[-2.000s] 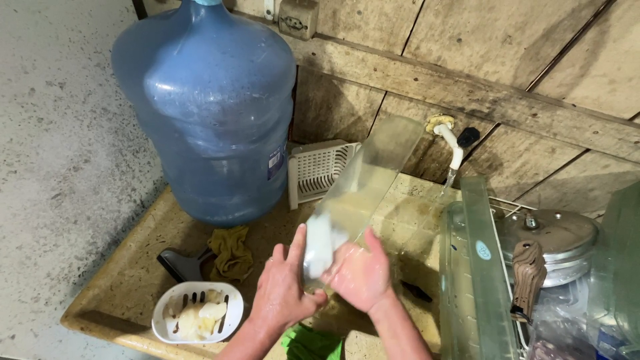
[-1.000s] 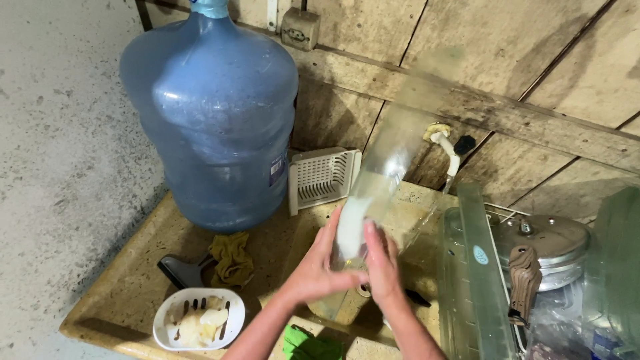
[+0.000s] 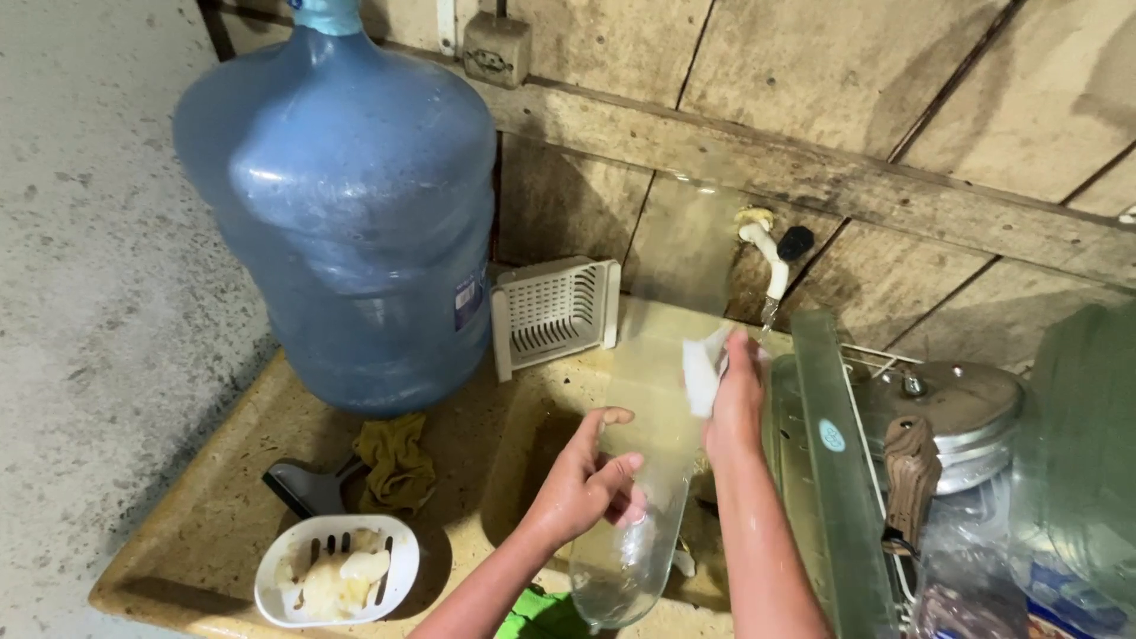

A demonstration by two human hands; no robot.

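A long clear pane with a rounded lower end (image 3: 632, 532), of glass or plastic, stands tilted over the sink basin. My left hand (image 3: 590, 484) is at its left edge, fingers curled and thumb across its face. My right hand (image 3: 738, 390) holds a white cloth or sponge (image 3: 704, 373) by the pane's right edge, just below the running tap. Water falls from the white faucet (image 3: 772, 262) with a black handle. The pane's far part is blurred against the wooden wall.
Around the stone sink (image 3: 213, 444) are a big blue water jug (image 3: 355, 213), a white plastic basket (image 3: 559, 311), a yellow cloth (image 3: 395, 461), a squeegee (image 3: 306, 486) and a soap dish (image 3: 404, 568). Green-tinted panels (image 3: 843, 479) and a metal pot (image 3: 958, 399) stand right.
My hands have moved apart. The right hand has gone right, towards the tap, with the white cloth or sponge, which was lower down on the pane before.
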